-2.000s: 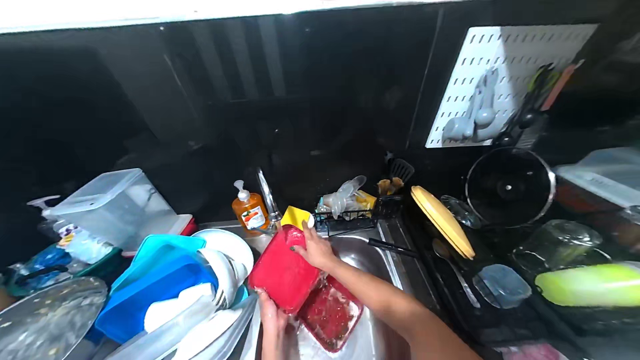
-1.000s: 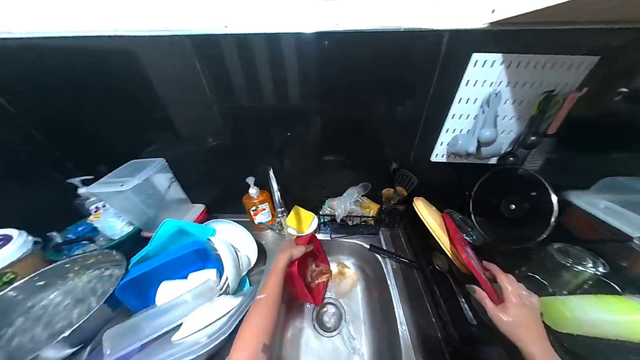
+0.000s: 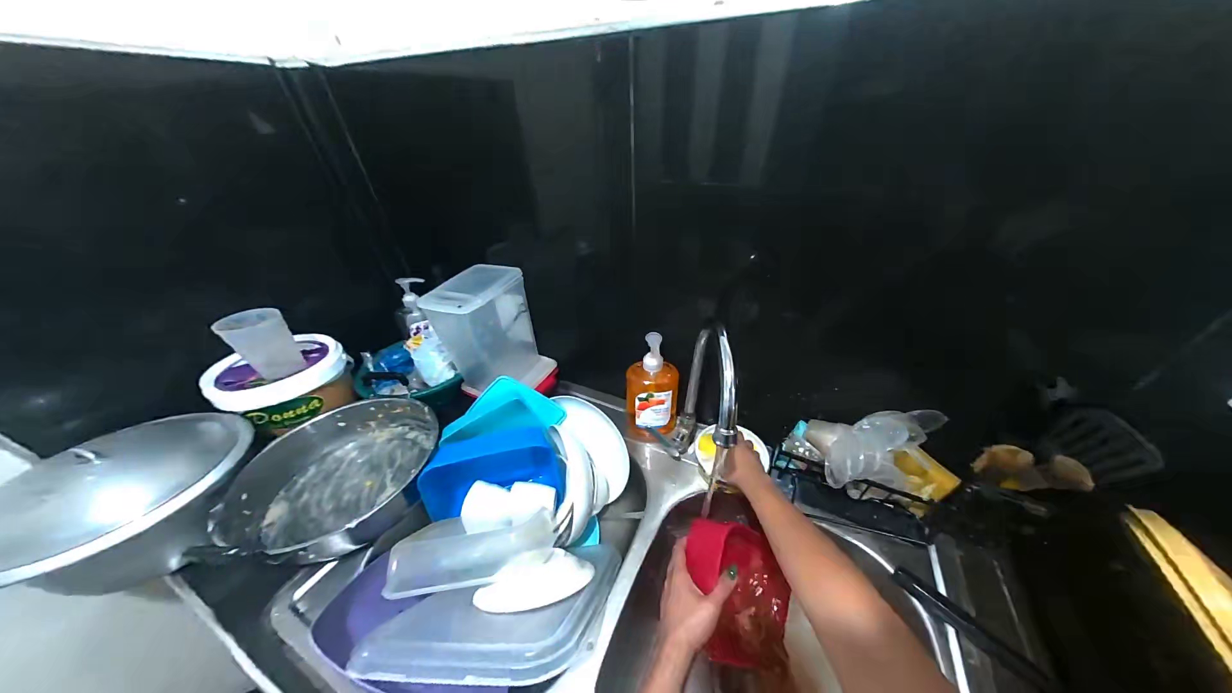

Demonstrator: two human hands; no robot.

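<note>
My left hand [image 3: 695, 599] grips the rim of a red plastic container [image 3: 749, 592] inside the stainless steel sink [image 3: 630, 616]. Water runs from the chrome faucet [image 3: 726, 375] onto the container. My right hand [image 3: 741, 464] reaches up beside the faucet's spout, next to a white bowl [image 3: 756, 445] with something yellow in it; its fingers are partly hidden, so its grip cannot be told. An orange pump bottle of soap [image 3: 653, 390] stands behind the sink, left of the faucet.
Left of the sink are stacked blue containers [image 3: 491, 467], white plates [image 3: 599, 448], clear lids [image 3: 462, 626], a metal pan [image 3: 337, 476] and a large lidded pot [image 3: 115, 491]. A black-handled utensil [image 3: 972, 616] lies across the sink's right edge, near a black wire rack [image 3: 847, 496].
The view has swung left. My left hand now holds a red container under running water. My right hand has moved from the right counter to the faucet.
</note>
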